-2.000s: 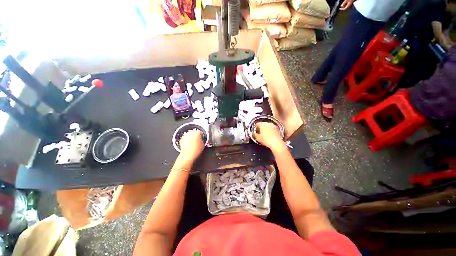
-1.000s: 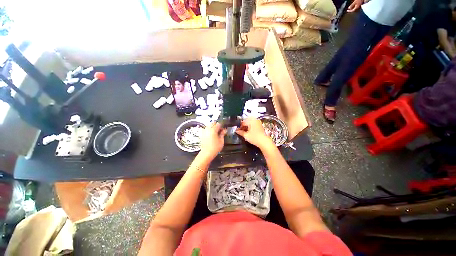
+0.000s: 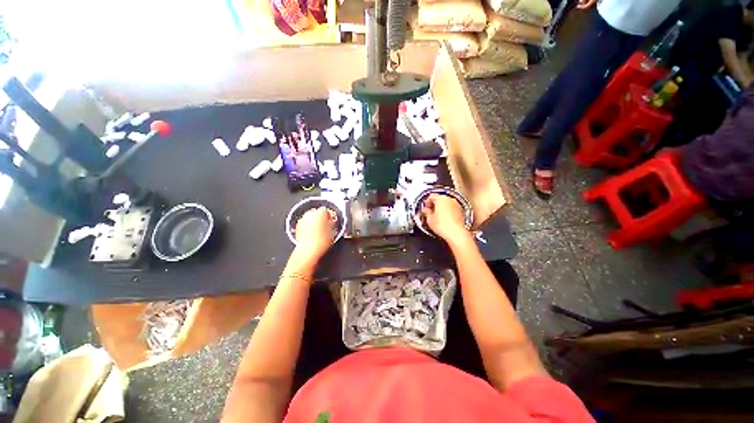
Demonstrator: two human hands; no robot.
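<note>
My left hand (image 3: 316, 230) is in the left parts bowl (image 3: 291, 221), over small pale parts. My right hand (image 3: 444, 216) is in the right parts bowl (image 3: 468, 211). The fingertips of both hands are hidden or too small to tell if they pinch anything. Between the bowls stands the dark green hand press (image 3: 382, 157), with a silvery metal fixture (image 3: 379, 219) under its ram. A pale tub (image 3: 398, 311) full of grey-white pieces sits at the table edge by my lap.
White plastic pieces (image 3: 341, 173) lie behind the press beside a lit smartphone (image 3: 298, 155). At left are a second press with a red knob (image 3: 160, 128), a fixture (image 3: 121, 235) and an empty bowl (image 3: 182, 232). Cardboard edging (image 3: 467, 136) borders the table. People and red stools (image 3: 635, 194) are at right.
One second ago both hands were together at the fixture under the ram. They have moved apart, each into the bowl on its side. The phone's screen picture has changed.
</note>
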